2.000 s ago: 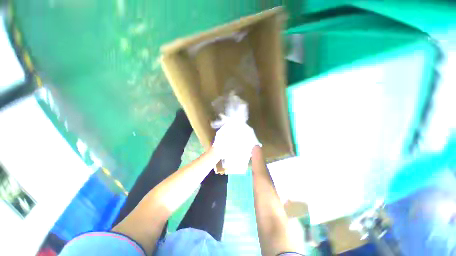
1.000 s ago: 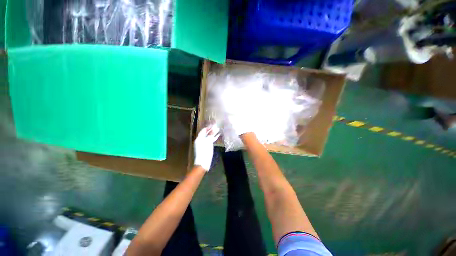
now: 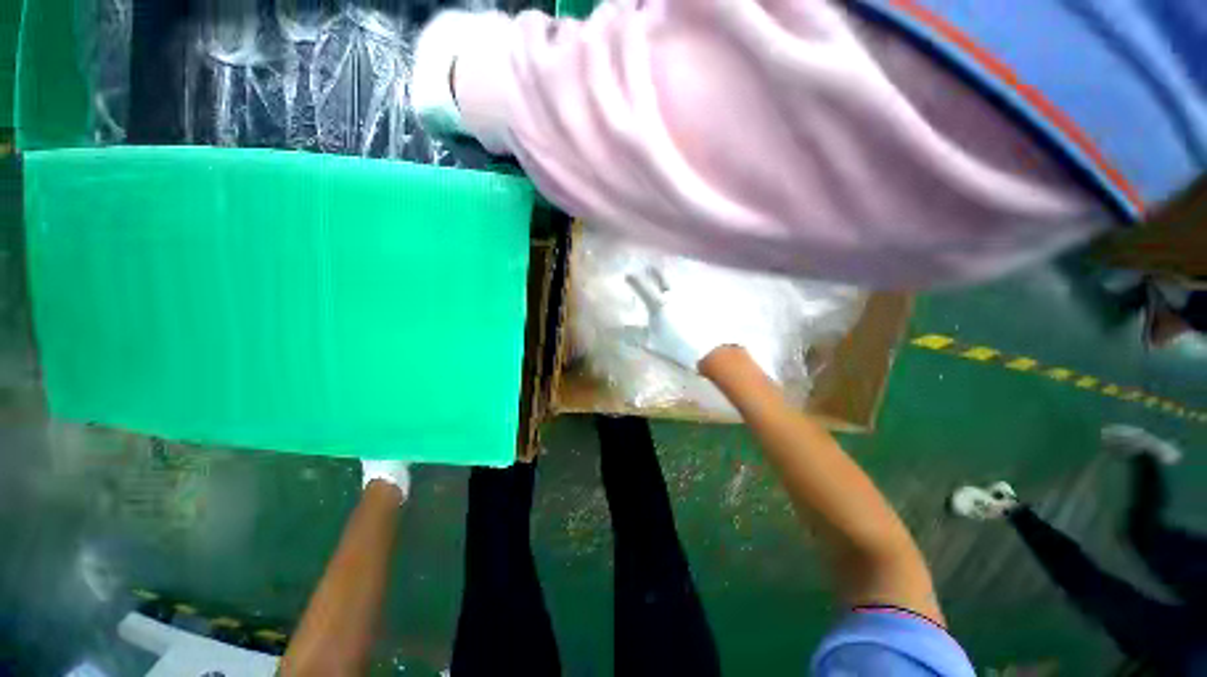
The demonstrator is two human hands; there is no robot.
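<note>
A brown open carton [image 3: 847, 377] stands on the floor in front of me, holding a heap of clear plastic bags [image 3: 794, 318]. My right hand [image 3: 682, 324], in a white glove, is in the carton on the bags; its fingers blend into the plastic, so whether it grips any is unclear. My left hand [image 3: 385, 474], also white-gloved, is at the lower edge of a green bin's hanging flap [image 3: 278, 304]; its fingers are hidden under the flap.
Clear-wrapped bagged parts [image 3: 305, 79] lie in the green bin. Another person's pink sleeve [image 3: 741, 132] crosses above the carton, with a gloved hand at the bin. Yellow-black tape [image 3: 1019, 361] marks the floor. Another person's legs and shoe [image 3: 983, 501] are at the right.
My left hand has moved left from the carton's edge to under the green flap. My right hand stays in the bags. Another person's arm has come in across the top.
</note>
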